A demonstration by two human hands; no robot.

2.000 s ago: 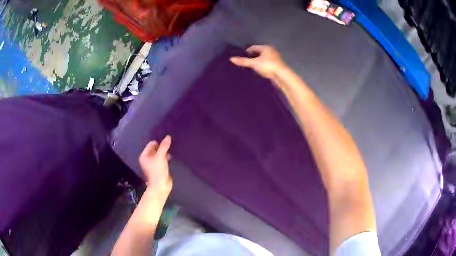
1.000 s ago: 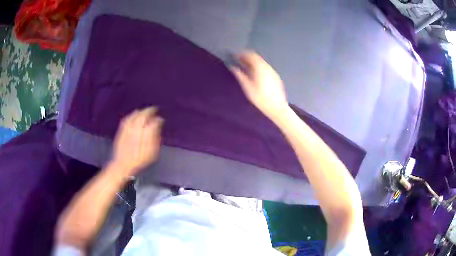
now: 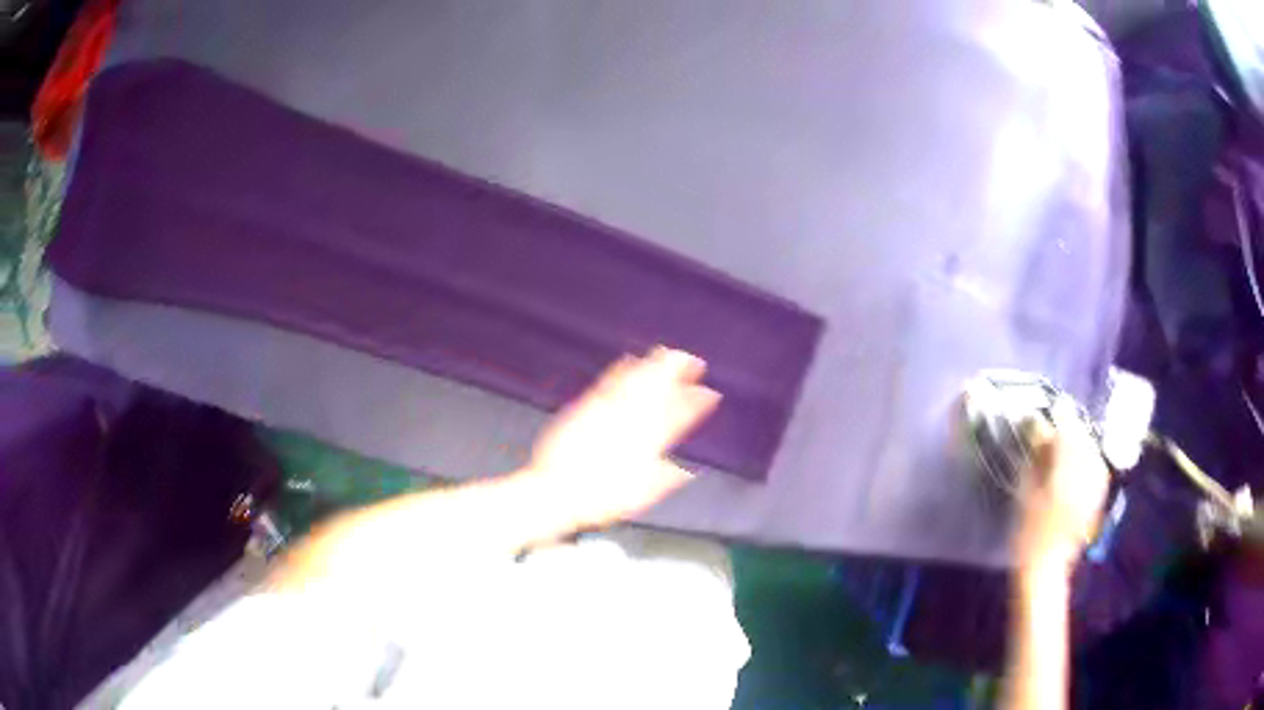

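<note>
The dark purple trousers point(image 3: 416, 250) lie as a long flat band across the grey-lavender pressing table point(image 3: 887, 153), from the far left to near the middle. My left hand point(image 3: 631, 423) rests on the near edge of the trousers close to their right end, palm down with fingers spread, holding nothing. My right hand point(image 3: 1065, 479) is at the table's right near corner, closed around the handle of the steam iron point(image 3: 1005, 416). The iron's silver body shows left of the hand; its handle is mostly hidden by my fingers, and the area is blurred.
A small pale block point(image 3: 1130, 416) is beside the iron. The pale hose point(image 3: 1203, 479) runs off to the right. Unpressed dark purple garments point(image 3: 111, 527) heap at the lower left, with more dark cloth beyond the table's right edge. A red bundle point(image 3: 69, 76) is at the far left.
My right hand has moved from the trousers to the iron and closed on it. My left hand has moved right along the trousers. The view has shifted right, and the cloth lies flatter and narrower.
</note>
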